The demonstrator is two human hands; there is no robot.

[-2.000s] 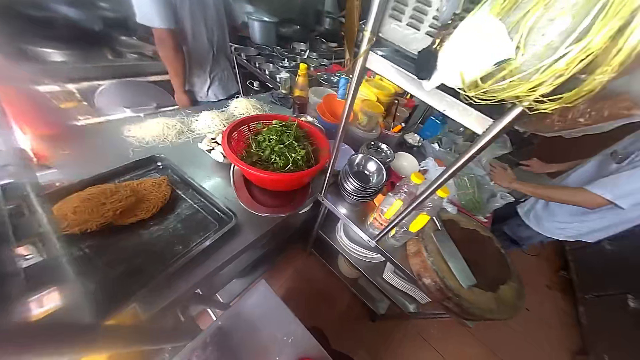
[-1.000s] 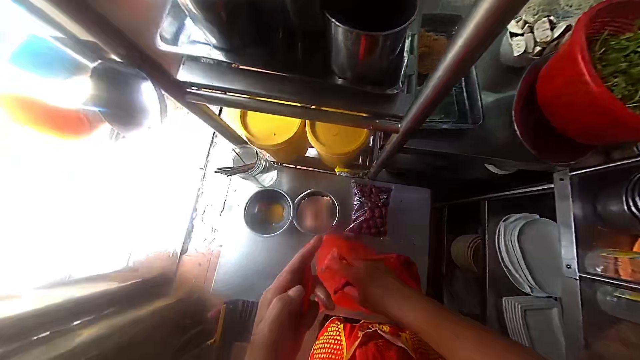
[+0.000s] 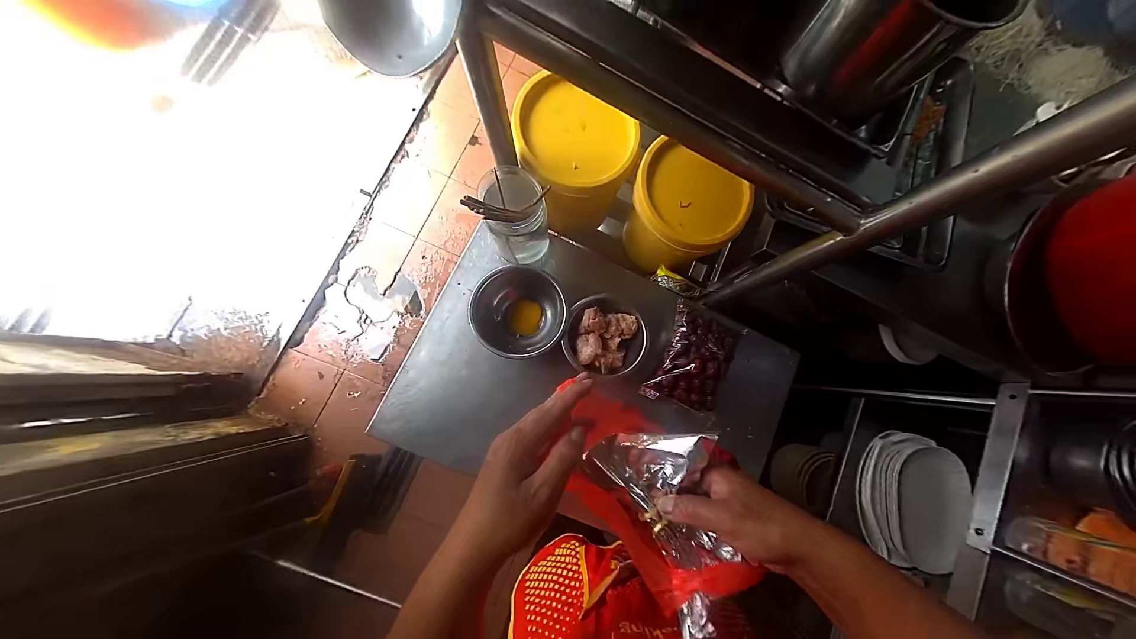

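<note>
My right hand [image 3: 737, 515] grips a silvery foil-like bag [image 3: 652, 466], gathered partway down, with a thin red plastic bag [image 3: 612, 506] around and under it. To its left my left hand [image 3: 532, 466] is raised with fingers apart, its fingertips at the red plastic's upper edge. Just beyond on the steel table stand a metal bowl [image 3: 479, 324] with a raw egg yolk [image 3: 524, 317] and a metal bowl [image 3: 642, 353] of pale meat chunks [image 3: 605, 337]. Right of them lies a clear bag of dark red pieces [image 3: 697, 359].
A glass jar [image 3: 519, 240] holding thin dark sticks stands at the far corner of the steel table [image 3: 435, 390]. Behind are two yellow-lidded tubs [image 3: 577, 133]. Metal rack bars [image 3: 781, 257] cross at right, near stacked plates [image 3: 932, 506] and a red basket [image 3: 1096, 266].
The silvery bag now shows in my right hand, out of the red plastic; a second ago only red plastic showed there. The view has swung down from the wider kitchen to this table.
</note>
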